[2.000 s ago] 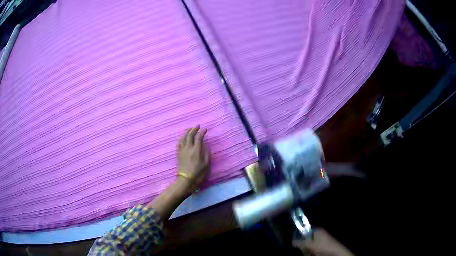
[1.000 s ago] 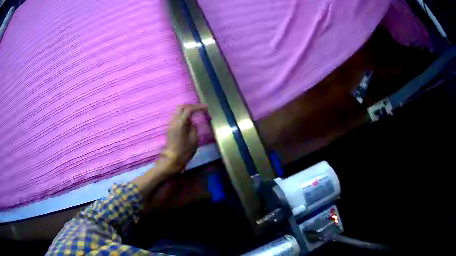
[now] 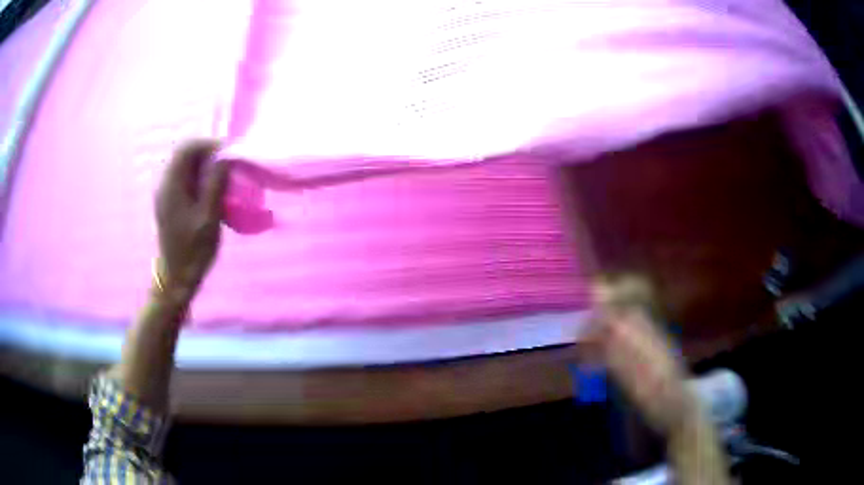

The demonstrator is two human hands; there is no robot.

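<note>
My left hand (image 3: 192, 213) pinches the near edge of the loose top ply of pink fabric (image 3: 407, 104) and holds it up off the lay. The flat pink lay (image 3: 398, 251) shows beneath it, with fine darker lines. My right hand (image 3: 630, 327) is blurred at the near end of the end cutter track; its fingers cannot be made out. The motor unit of the end cutter (image 3: 722, 393) is partly hidden behind my right forearm. The lifted fabric hides most of the track.
White underlay paper (image 3: 379, 346) and the brown table edge (image 3: 313, 393) run along the near side. A blue patch (image 3: 589, 383) sits by the track end. A small metal fitting (image 3: 794, 311) is at the right table edge. Pink fabric hangs at the far right (image 3: 824, 156).
My left hand has moved left and taken hold of the ply edge, lifting it. My right hand has come into view at the track end. The loose ply now covers most of the track.
</note>
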